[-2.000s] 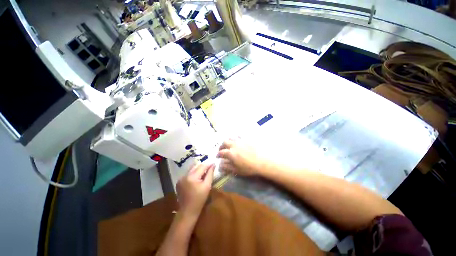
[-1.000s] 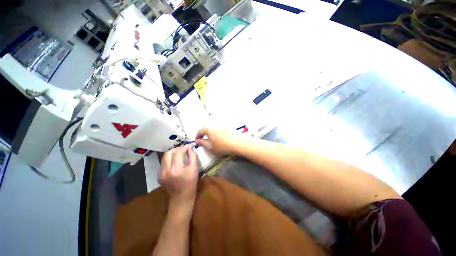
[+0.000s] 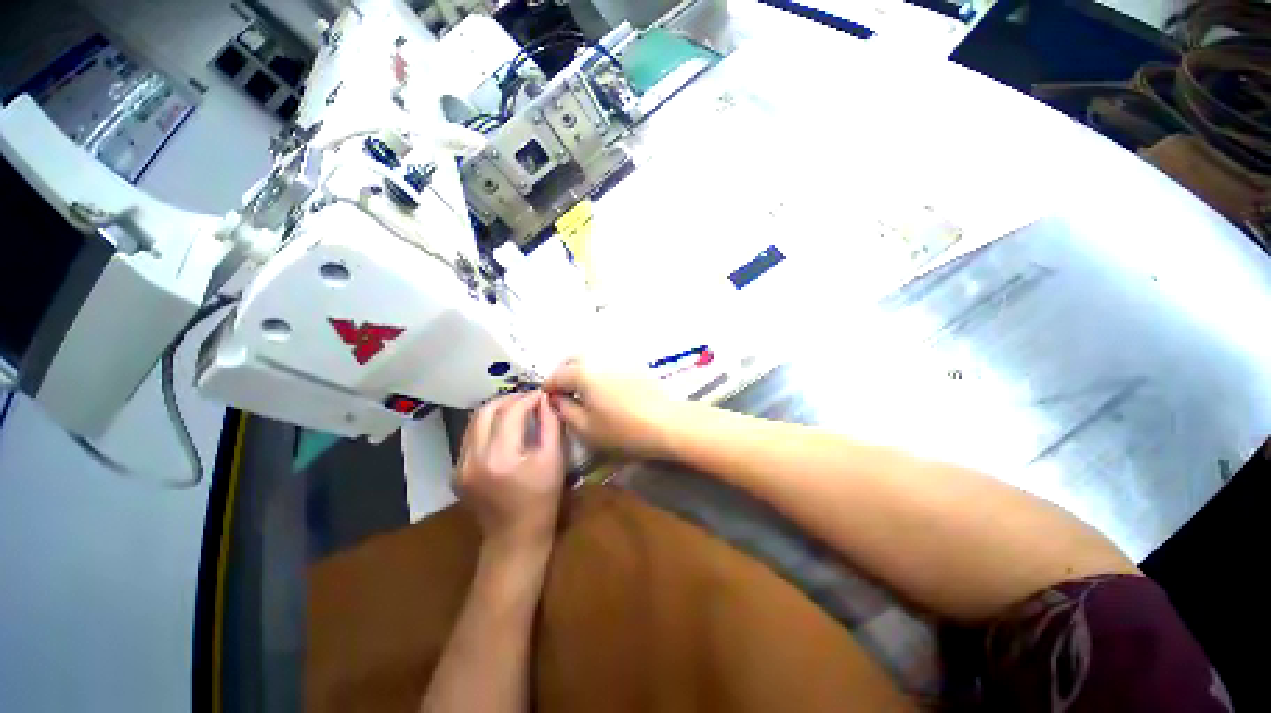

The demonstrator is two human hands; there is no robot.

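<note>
The white sewing machine head (image 3: 376, 327) with a red three-diamond logo stands left of centre. My left hand (image 3: 513, 453) and my right hand (image 3: 606, 407) meet just below its front end, fingertips pinched close together. What they pinch is small and hidden by the fingers; the needle area is mostly covered too. A large brown panel (image 3: 669, 613) hangs over my lap below both hands. Whether its edge reaches my fingers cannot be told.
A white and bare-metal table (image 3: 1031, 348) spreads to the right, with a small dark rectangle (image 3: 757, 268) on it. A black screen in a white housing (image 3: 140, 307) is at the left. Brown coiled straps (image 3: 1227, 105) lie at the upper right. A yellow tag (image 3: 576, 234) sits beside the machine.
Both hands have moved closer together beneath the machine head. The view has shifted, showing the machine nearer and further left than at first. A red-tipped dark item now shows beyond my right hand.
</note>
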